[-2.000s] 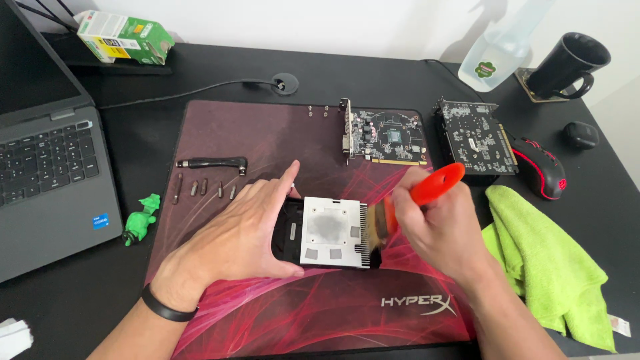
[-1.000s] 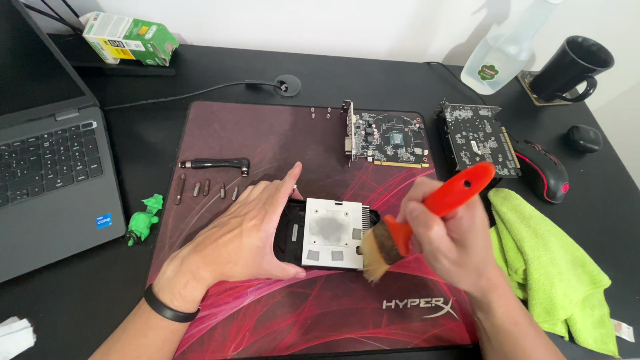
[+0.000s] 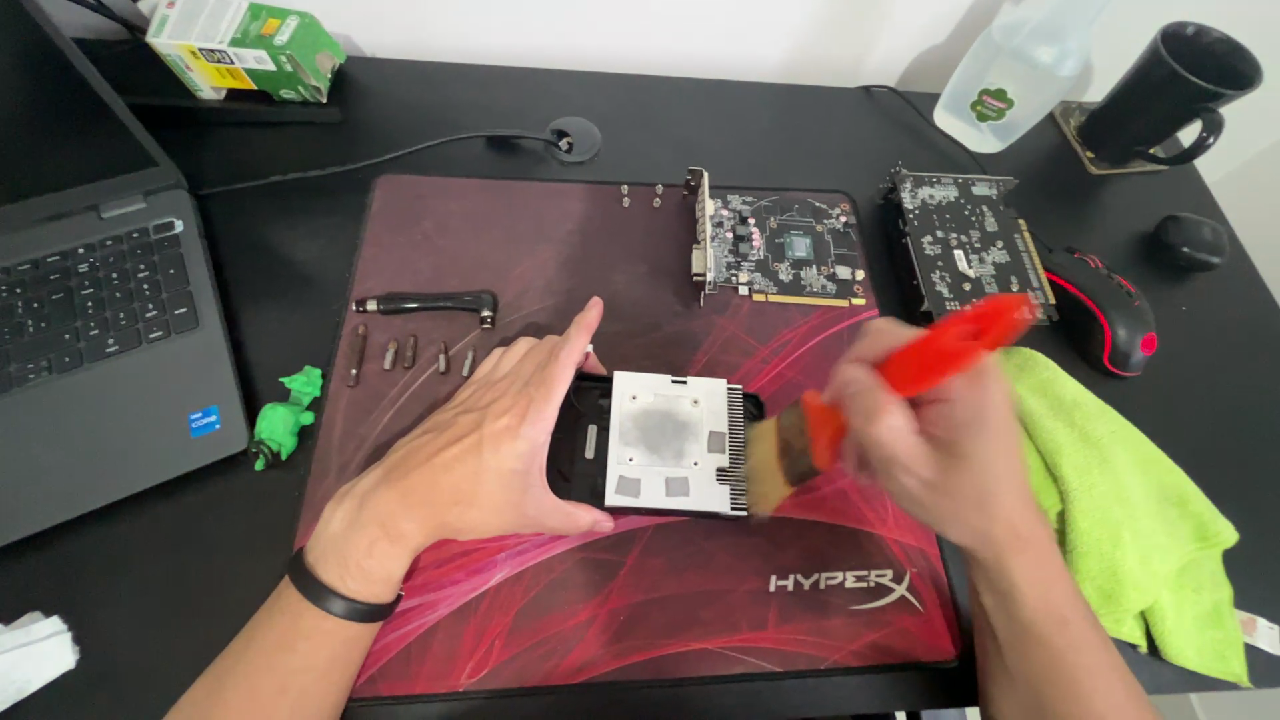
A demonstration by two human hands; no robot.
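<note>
My left hand (image 3: 480,450) holds the left end of a graphics card cooler (image 3: 665,430), thumb at its near edge and fingers at its far edge. The cooler lies with its metal base facing up, a grey smudge in the middle and fins along the right side. My right hand (image 3: 915,430) grips the red handle of a paintbrush (image 3: 850,405); its pale bristles are at the fins. A bare graphics card circuit board (image 3: 790,245) lies beyond the cooler. Left of it are an angled bit driver (image 3: 425,303), several driver bits (image 3: 411,351) and small screws (image 3: 626,195).
The HyperX mat (image 3: 640,600) lies beneath the work. A laptop (image 3: 90,330) and green figurine (image 3: 288,415) are left. To the right are another graphics card (image 3: 965,245), a mouse (image 3: 1100,310) and a green cloth (image 3: 1120,520). Behind stand a spray bottle (image 3: 1010,80), mug (image 3: 1165,95) and carton (image 3: 245,50).
From one second ago, the brush has moved back against the fin edge, its bristles having been nearer the cooler's lower right corner. My left hand has stayed on the cooler.
</note>
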